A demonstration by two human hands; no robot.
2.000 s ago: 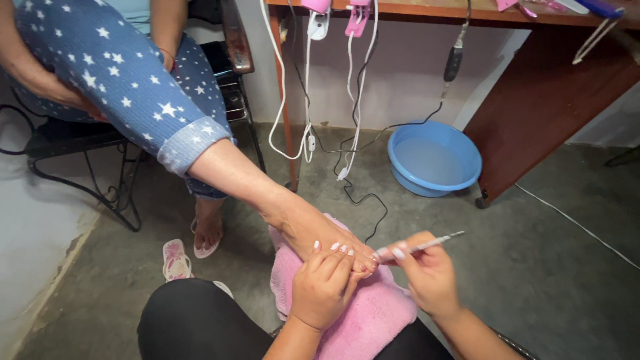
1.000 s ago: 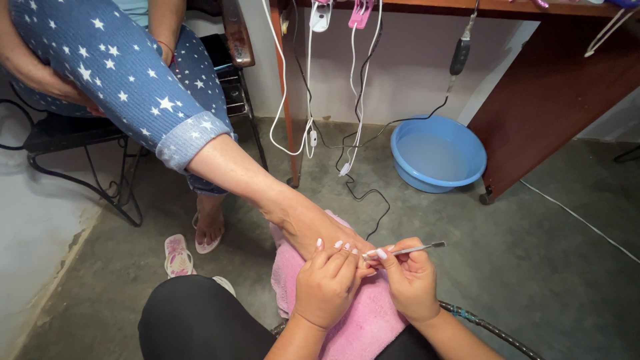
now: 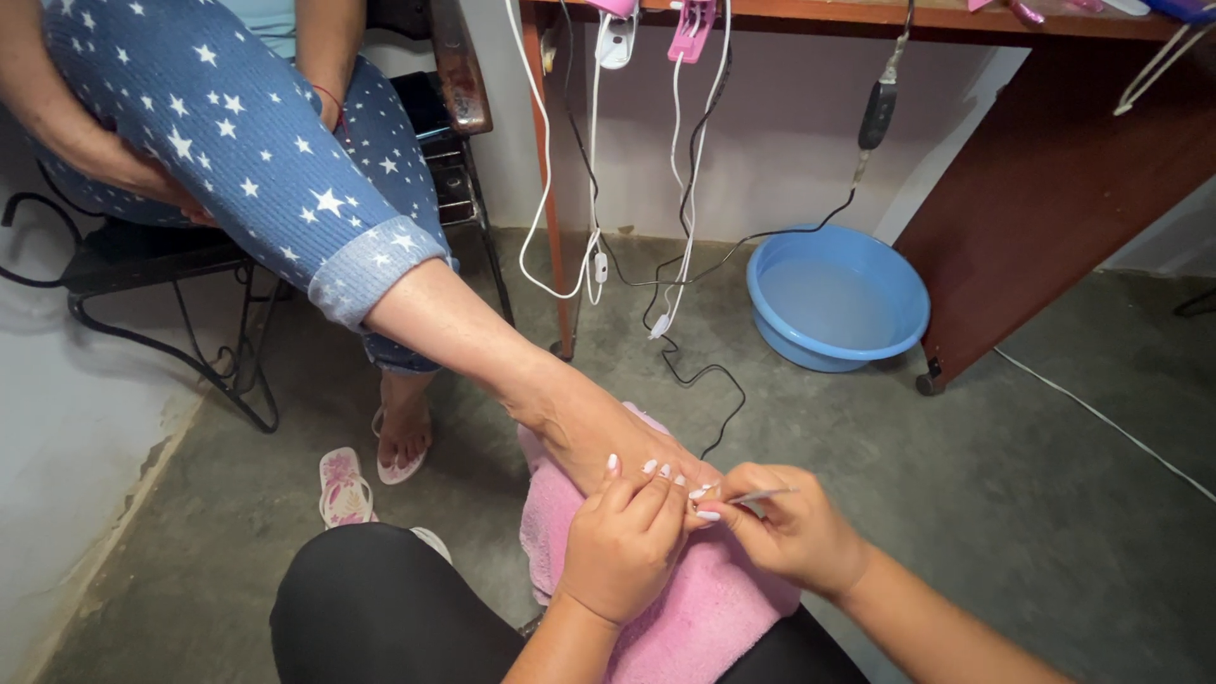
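Another person's bare foot (image 3: 608,432) rests on a pink towel (image 3: 708,608) over my lap. My left hand (image 3: 632,537) lies on the front of the foot, its fingers closed over the toes. At the toes, just right of it, my right hand (image 3: 793,527) pinches a thin metal nail tool (image 3: 763,495), whose working tip is hidden by fingers and toes. Rolled-up blue trousers with white stars (image 3: 313,199) cover the person's leg above the shin.
A blue plastic basin (image 3: 836,356) with cloudy water stands on the floor near the wooden desk's side panel (image 3: 1054,199). Cables (image 3: 684,247) hang from the desk. A flip-flop (image 3: 344,489) lies beside my knee. The person sits on a black metal chair (image 3: 142,271).
My right hand has come in closer to the toes and my left hand. The tool, which pointed outward to the right two seconds ago, is now mostly covered by my fingers.
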